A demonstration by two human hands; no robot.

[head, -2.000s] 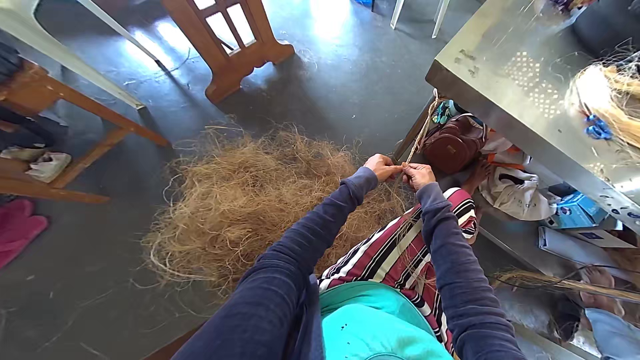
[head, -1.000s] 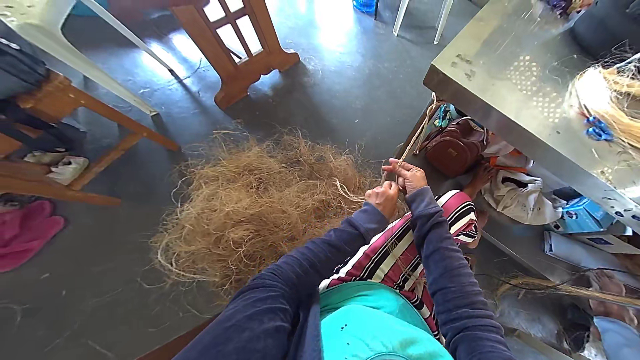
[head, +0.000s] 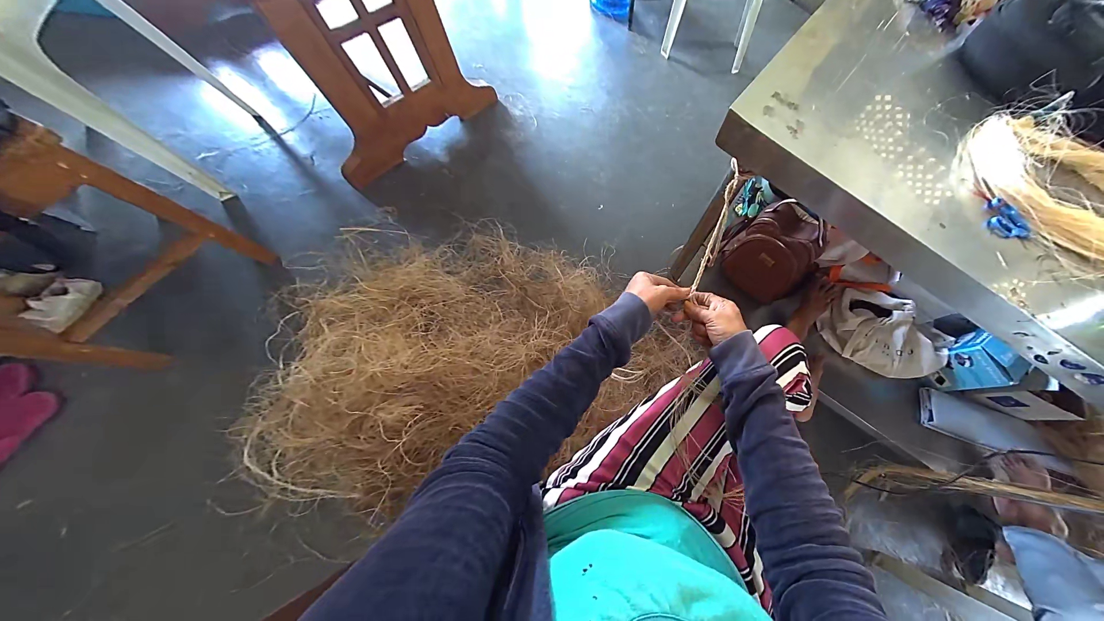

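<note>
A twisted fibre cord [head: 714, 231] hangs from the corner of the metal table down to my hands. My left hand [head: 657, 291] pinches its lower end, and my right hand [head: 714, 317] grips it right beside, the fingertips almost touching. Loose fibre strands trail from the hands over the striped cloth [head: 664, 431] on my lap. To the left of my hands a large tangled heap of brown plant fibre [head: 431, 354] lies on the floor.
The metal table [head: 828, 103] at the right bears a bundle of pale fibre [head: 1052, 172] and blue-handled scissors [head: 1007, 219]. Below it are a brown leather bag [head: 772, 250], a white cloth bag [head: 884, 332] and a blue box [head: 983, 358]. Wooden furniture [head: 138, 194] stands at the left.
My hands, apart in height on the cord one second ago, are now side by side on it. The cord now shows more clearly as a stretched line up to the table corner.
</note>
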